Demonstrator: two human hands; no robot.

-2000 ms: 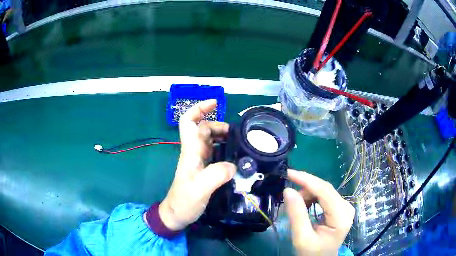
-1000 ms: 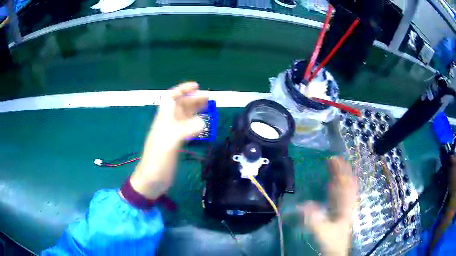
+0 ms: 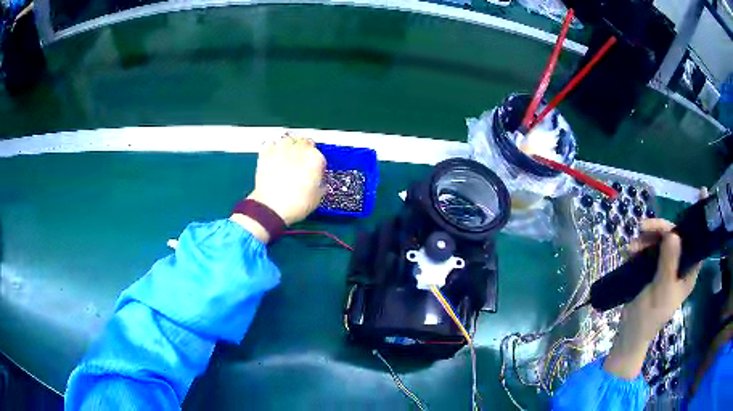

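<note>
The black lens housing stands on the green bench in front of me, its round lens facing up. A small silver-white motor with a black round top sits on it below the lens, its leads hanging down the front. My left hand is at the left side of the blue screw box, fingers bent; whether it holds a screw is hidden. My right hand is wrapped around the black electric screwdriver at the right, over the motor tray.
A plastic-wrapped grease jar with red sticks stands behind the housing to the right. Loose motor wires lie between housing and tray. A pale rail crosses behind the screw box. A red lead runs left from the housing.
Both hands have left the housing. My left hand has moved to the screw box. My right hand has moved right and taken hold of the screwdriver. The motor stays on the housing.
</note>
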